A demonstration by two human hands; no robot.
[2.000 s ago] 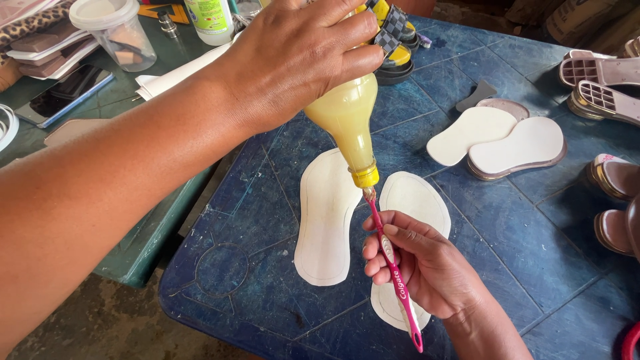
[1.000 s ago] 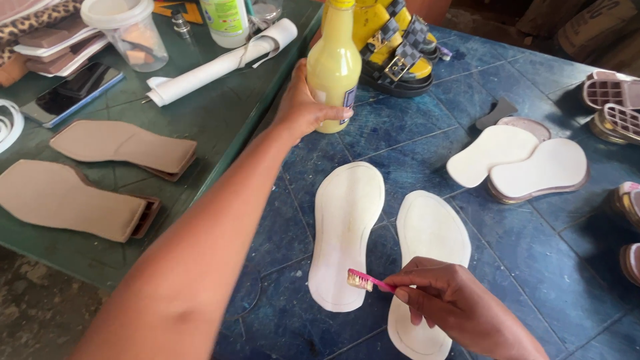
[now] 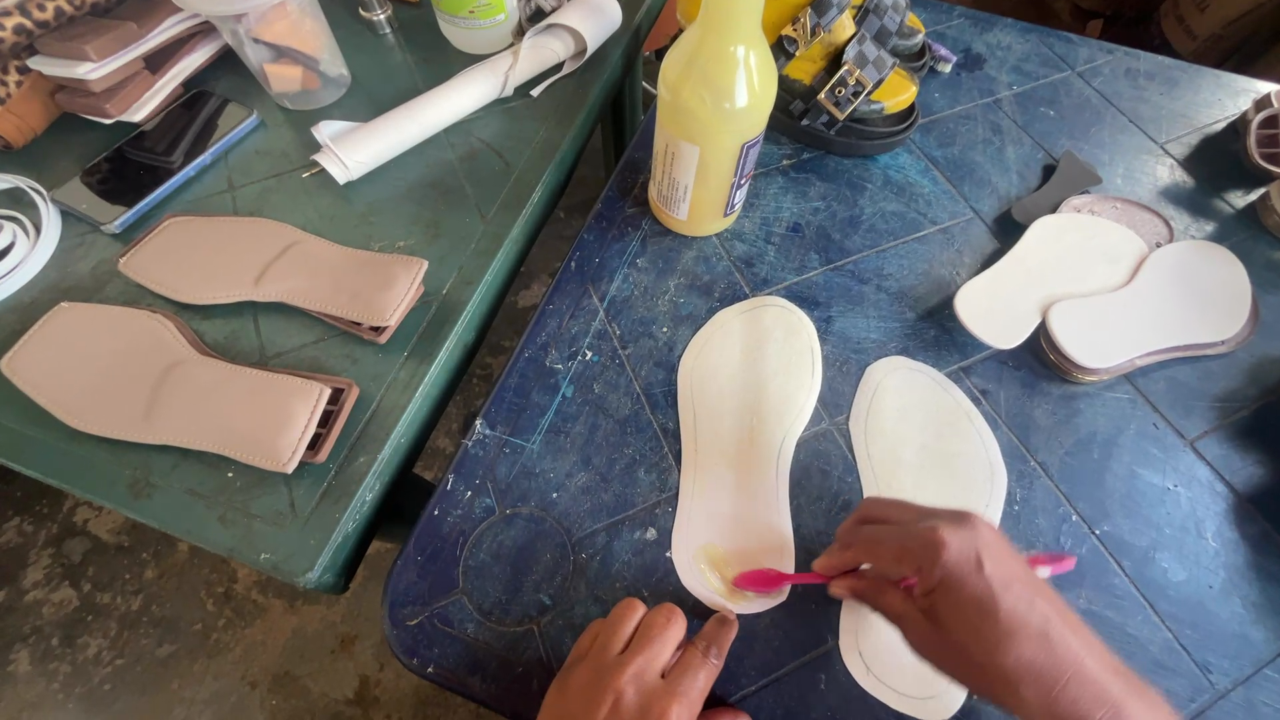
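My right hand (image 3: 930,590) grips a pink toothbrush (image 3: 780,580), its head turned down on the heel end of a white insole piece (image 3: 750,420). Wet yellowish glue shows beside the brush head. The fingertips of my left hand (image 3: 650,660) rest at that piece's bottom edge, holding nothing. A second white insole piece (image 3: 930,440) lies to the right, partly under my right hand. Both pieces bear a pencilled outline. A bottle of yellow liquid (image 3: 715,130) stands upright behind them on the blue table (image 3: 560,400).
Buckled yellow sandals (image 3: 850,90) stand behind the bottle. White insoles on soles (image 3: 1150,310) lie at the right. The green table (image 3: 370,420) at the left holds beige insoles on soles (image 3: 200,390), a phone (image 3: 160,155), a paper roll (image 3: 450,95) and a plastic cup (image 3: 290,60).
The bottle, tipped over the toothbrush two seconds ago, now stands released on the table. My left hand has come down to the left insole piece. The brush head has turned down onto it.
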